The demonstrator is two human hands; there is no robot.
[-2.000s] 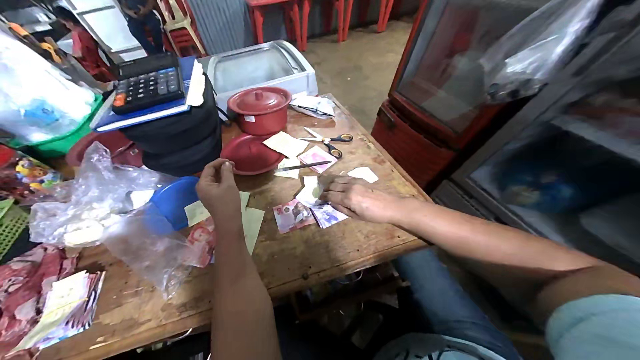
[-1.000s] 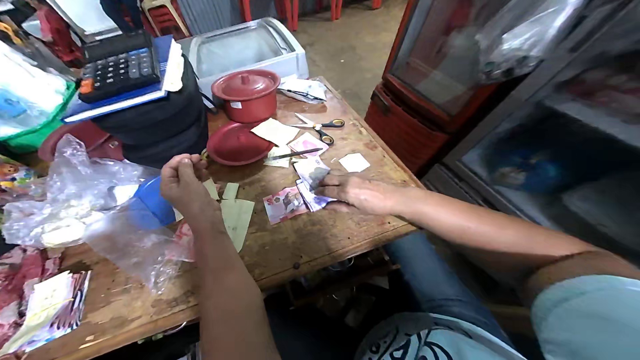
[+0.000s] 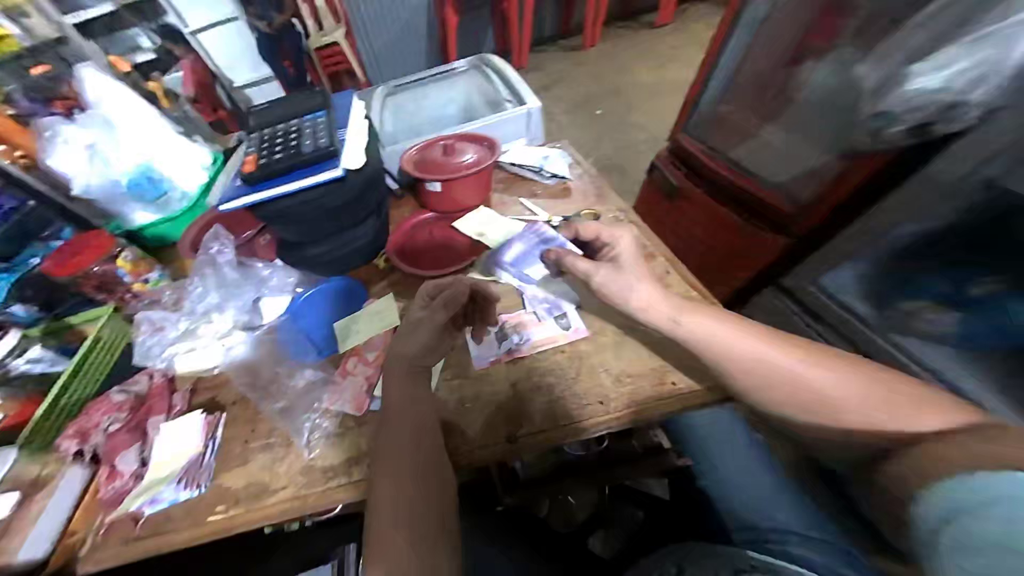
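My right hand (image 3: 612, 264) grips a purple banknote (image 3: 526, 254) between thumb and fingers, above the wooden table. My left hand (image 3: 448, 316) hovers just left of it with curled fingers; whether it pinches anything is unclear. Below both hands a pinkish banknote (image 3: 528, 332) lies flat, overlapping another purple note. A yellow paper slip (image 3: 488, 227) rests by the red plastic lid or dish (image 3: 436, 244), near the scissors (image 3: 560, 214). Another yellow slip (image 3: 366, 322) is left of my left hand, over a red banknote (image 3: 360, 374). At the lower left lies a stack of notes and papers (image 3: 178, 460).
A lidded red pot (image 3: 452, 172) stands behind the dish. To its left, a calculator (image 3: 290, 146) sits on a blue folder over a black bag (image 3: 328, 224). A blue bowl (image 3: 322, 318) and clear plastic bags (image 3: 216, 300) occupy the left side. Two people are in the background.
My right hand has lifted a purple banknote off the table, where that hand rested on the notes before. The view has shifted somewhat.
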